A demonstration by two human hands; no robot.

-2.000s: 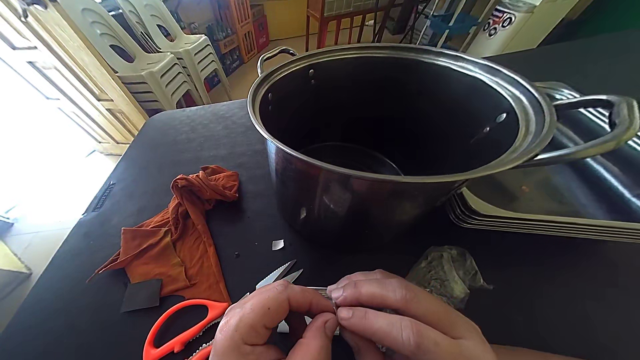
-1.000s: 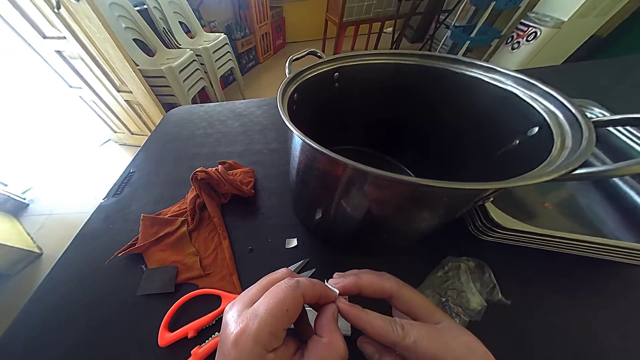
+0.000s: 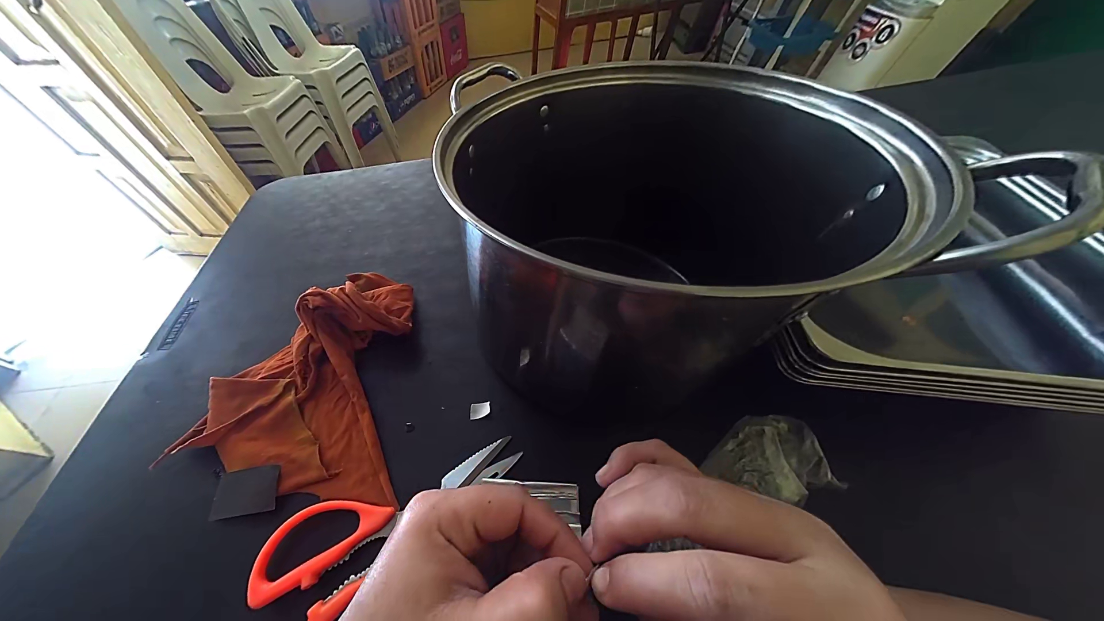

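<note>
My left hand [image 3: 483, 552] and my right hand [image 3: 707, 535] meet at the bottom centre, fingertips pinching something tiny, mostly hidden. A shiny silvery strip or packet [image 3: 552, 496] shows just behind my left fingers. Kitchen scissors with orange handles [image 3: 319, 552] lie partly under my left hand, blades slightly apart. A small white scrap [image 3: 479, 410] lies beyond the blades. Past my right hand is a crumpled clear plastic bag [image 3: 768, 453] with dull greenish-grey contents. The large steel pot [image 3: 586, 336] stands behind both hands, uncovered. At left lies a crumpled orange-brown cloth [image 3: 336, 388].
A small dark square piece [image 3: 245, 493] touches the cloth's lower edge. Stacked metal trays [image 3: 949, 379] lie right of the pot, under its long loop handle [image 3: 1026, 246]. Stacked plastic chairs [image 3: 276, 112] and bottle crates [image 3: 414, 52] stand beyond the black table [image 3: 345, 207].
The small white piece seen between my fingertips one second ago no longer shows there. My hands remain together near the scissors. The pot, cloth and bag stay in place.
</note>
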